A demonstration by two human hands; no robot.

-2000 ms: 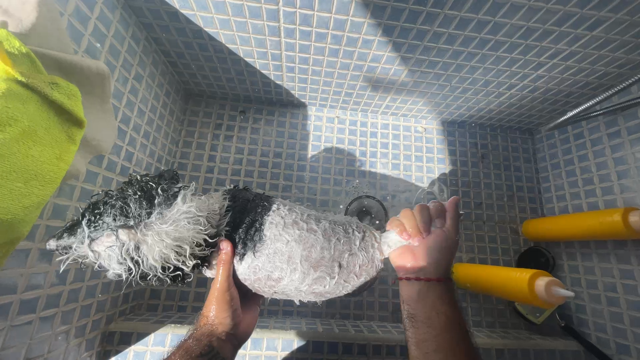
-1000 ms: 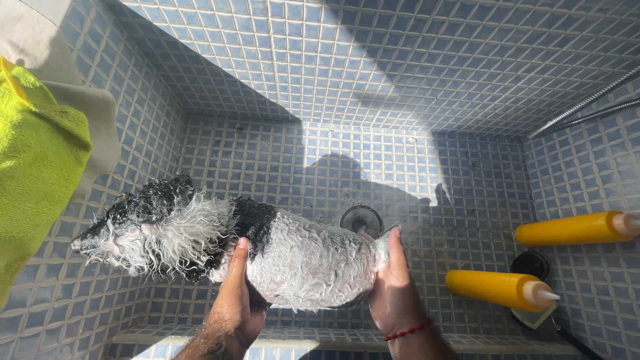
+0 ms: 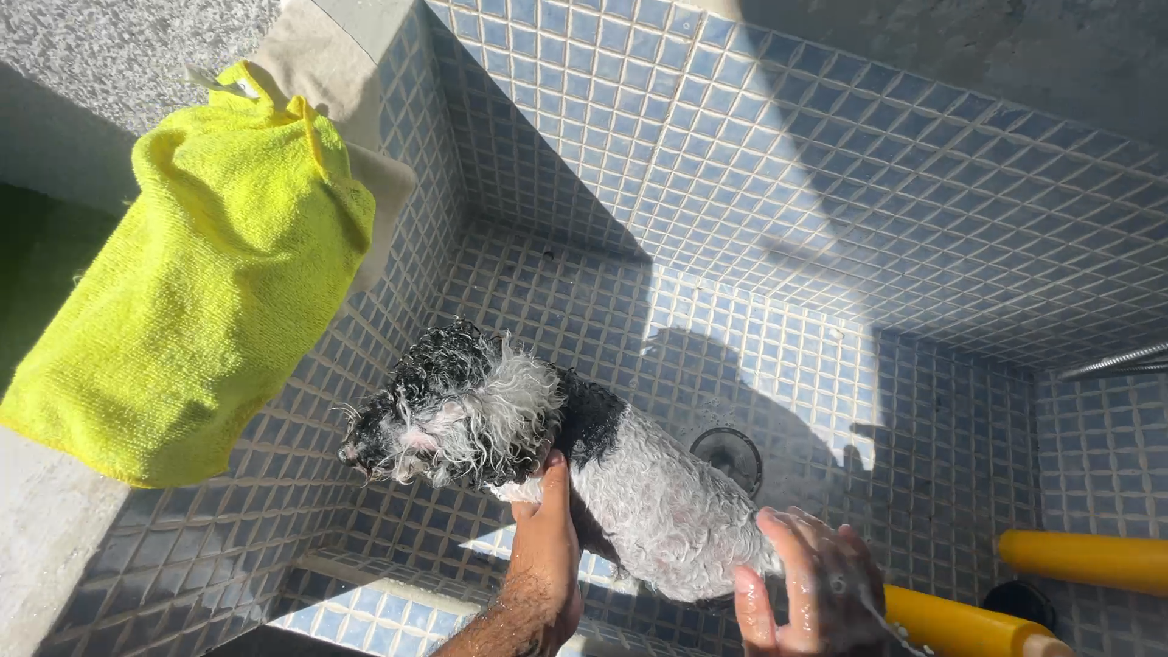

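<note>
A wet black and white dog (image 3: pixel 657 502) with curly, soapy fur stands in the tiled tub, its head toward the left. My left hand (image 3: pixel 547 547) holds the dog at the chest and shoulder, thumb up along its side. At the dog's rump is my right hand (image 3: pixel 808 584), wet and sudsy, its fingers apart; whether it touches the fur cannot be told. Some of the dog's legs and its underside are hidden.
A yellow-green microfiber cloth (image 3: pixel 210 283) hangs over the tub's left ledge. A round drain (image 3: pixel 728 459) lies behind the dog. Two yellow bottles (image 3: pixel 958 625) (image 3: pixel 1086 557), a round black object (image 3: pixel 1020 602) and a metal shower hose (image 3: pixel 1118 362) are at the right.
My right hand has let go of the tail it held two seconds ago and has opened at the rump. The view has swung to the left, with more of the cloth showing.
</note>
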